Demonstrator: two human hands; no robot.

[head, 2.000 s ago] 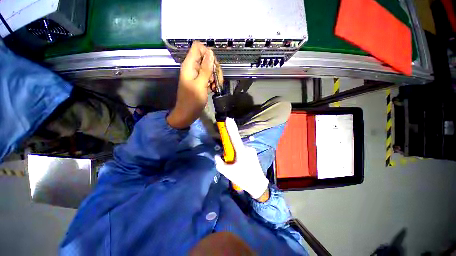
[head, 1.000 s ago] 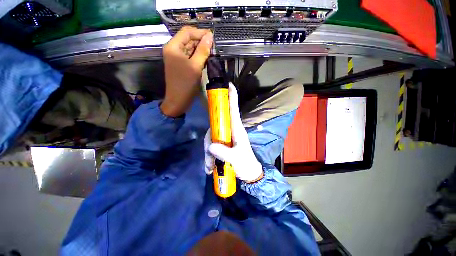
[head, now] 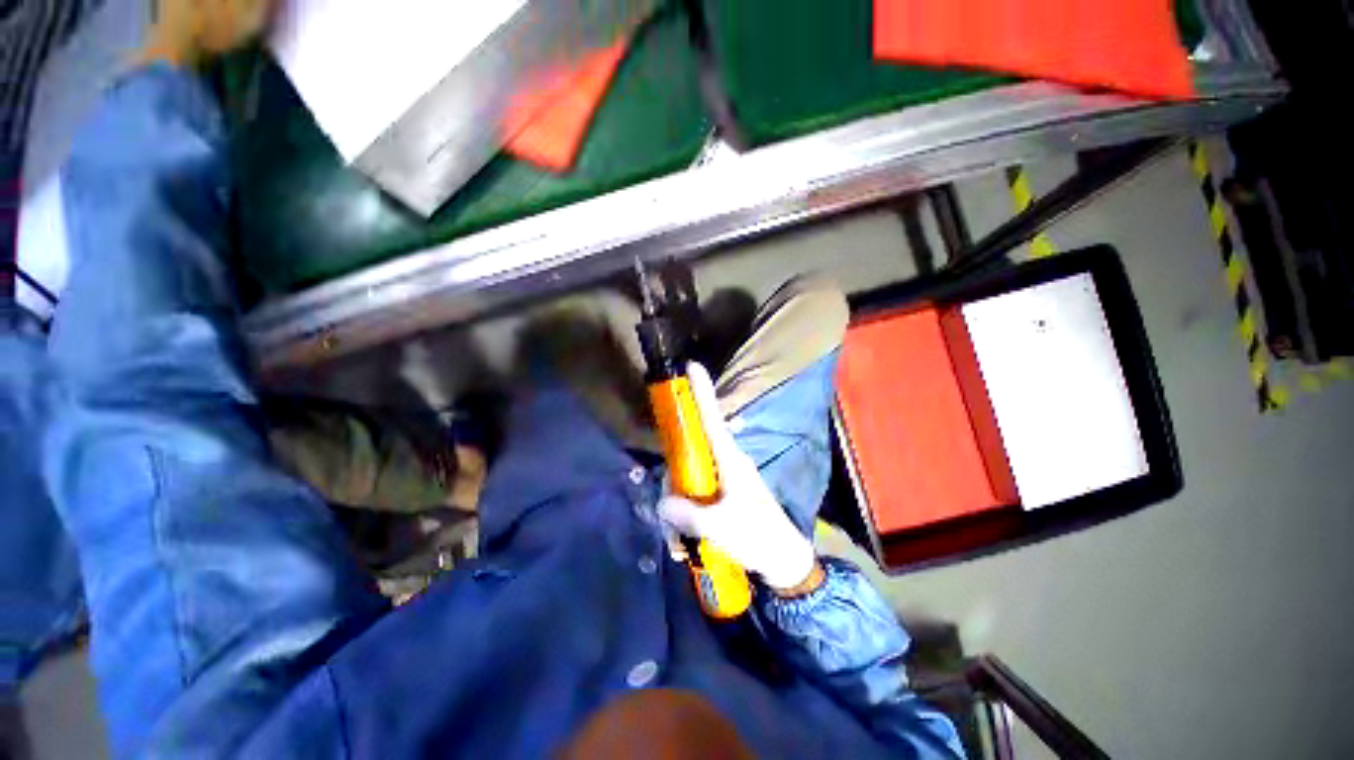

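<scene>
My right hand (head: 750,520), in a white knit glove, is closed around the orange-yellow electric screwdriver (head: 689,453). Its black nose and thin bit point up towards the bench edge, in front of my body. My bare left hand (head: 213,27) is at the top left, blurred and cut off by the picture's edge. It is beside the far left end of a silver-white metal enclosure (head: 394,67); its grip is unclear. The enclosure lies slanted on the green bench (head: 319,223), its upper part out of view. An orange-red sheet (head: 572,112) shows at its right side.
A larger orange-red sheet (head: 1025,42) lies at the bench's right end. The aluminium bench edge (head: 594,235) crosses the view. A black bin (head: 1166,446) with red and white blocks stands at right, by yellow-black floor tape (head: 1240,297). Another person's blue sleeve (head: 33,460) shows at left.
My left hand has left the bit and reached to the upper left. The enclosure ahead with the ports is no longer there; an enclosure now lies slanted at upper left. The screwdriver stays in my right hand.
</scene>
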